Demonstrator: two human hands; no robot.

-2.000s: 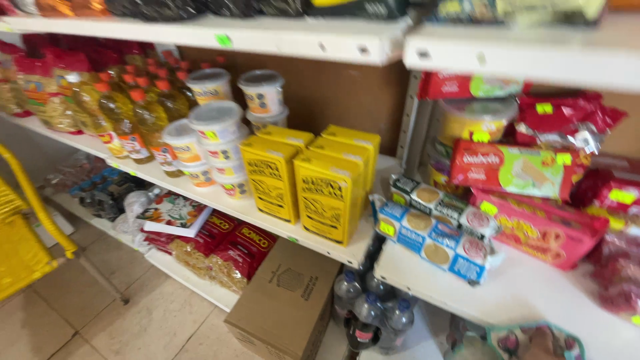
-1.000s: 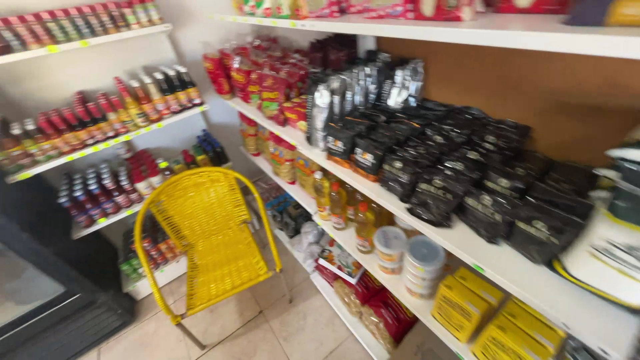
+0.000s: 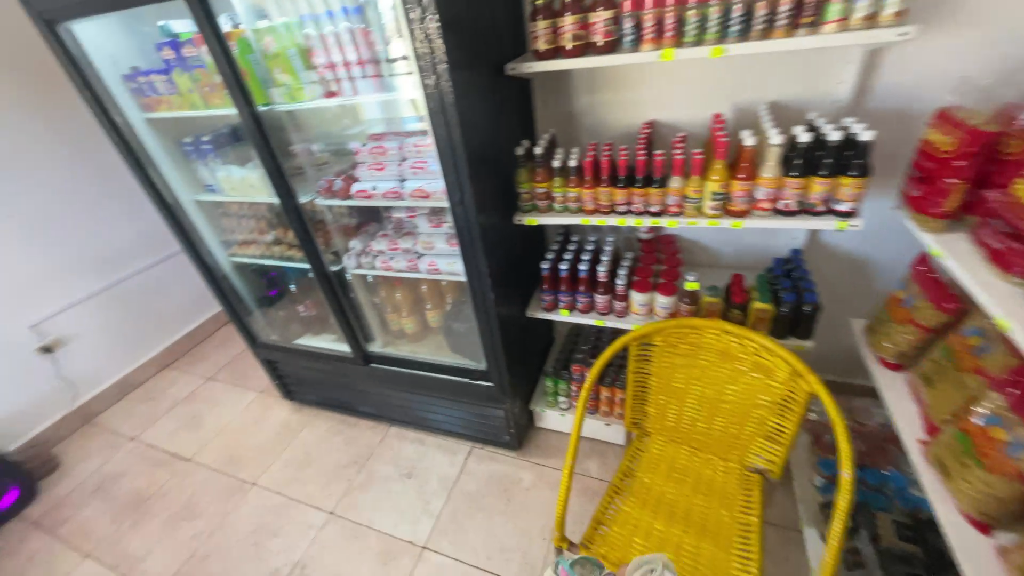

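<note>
Neither my left hand nor my right hand shows in the head view. A yellow woven chair with a tubular frame stands at the lower right, in front of the sauce shelves. At the bottom edge, a small pale object, cut off by the frame, overlaps the front of the chair; I cannot tell what it is. Behind the chair, glass sauce bottles with red, white and black caps stand in rows on a white shelf.
A black glass-door refrigerator holding cartons, eggs, wrapped packs and bottles stands left of the shelves. White shelves with bagged goods run along the right. A dark round object with a purple light sits at the far left on the tiled floor.
The view has swung far left, from the shelves with yellow boxes and biscuits, past black bags, to the refrigerator and sauce bottles. The yellow chair, at the left edge earlier, is now at the lower right.
</note>
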